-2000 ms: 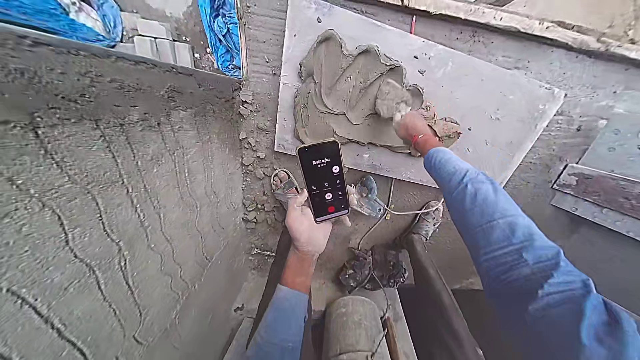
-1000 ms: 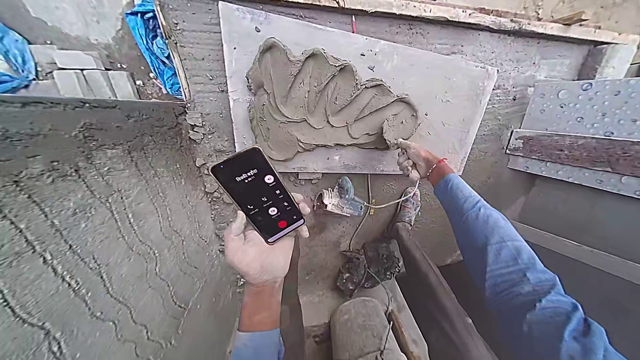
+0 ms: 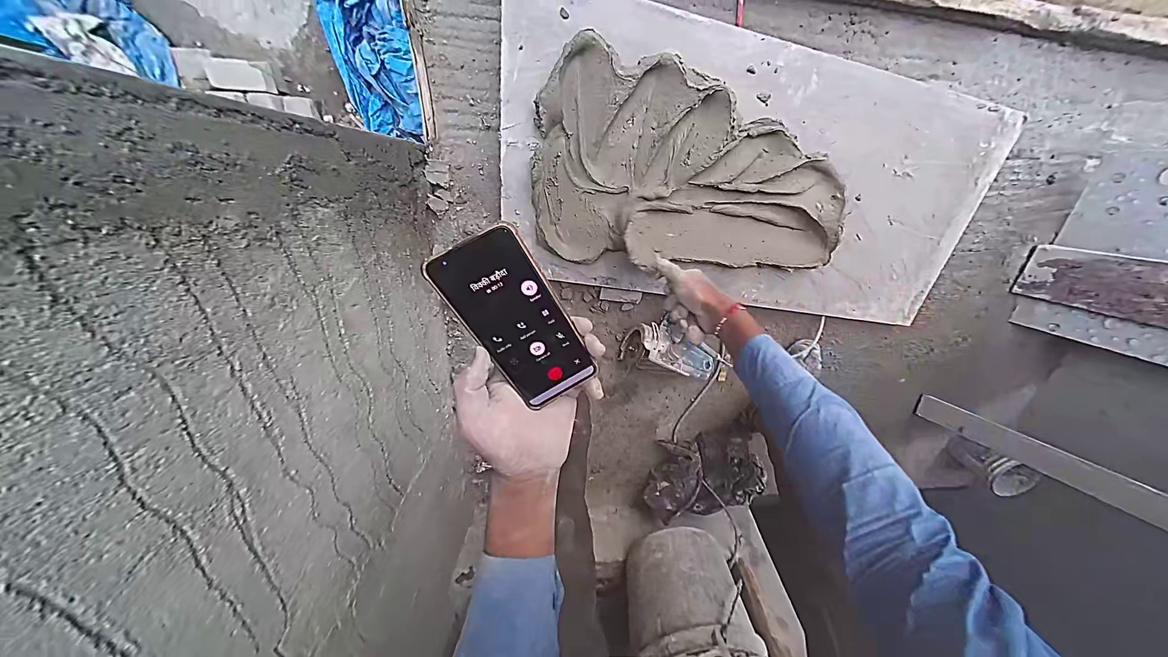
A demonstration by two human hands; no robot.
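My left hand (image 3: pixel 520 424) holds a smartphone (image 3: pixel 511 315) from beneath, its lit call screen facing up. Wet grey mortar (image 3: pixel 684 164) lies in fanned ridges on a pale flat board (image 3: pixel 912 164). At the mortar's near edge, my right hand (image 3: pixel 698 306), with a red band at the wrist, has its fingers curled around a trowel whose mortar-coated blade (image 3: pixel 643 239) blends into the pile. Under that hand lie a clear plastic item (image 3: pixel 689 356) and a white cord (image 3: pixel 698 401).
A rough, wet mortar-coated wall (image 3: pixel 210 365) rises on the left. Near my feet are a dark plastic bag (image 3: pixel 707 470) and a dusty cylindrical object (image 3: pixel 689 593). To the right lie a metal straightedge (image 3: pixel 1049 461) and a stained plank (image 3: pixel 1095 283). Blue sheeting (image 3: pixel 374 64) hangs behind the wall.
My right hand has moved left along the mortar's near edge. The mortar's ridges have changed shape. The phone, upright two seconds ago, is tilted, still in my left hand.
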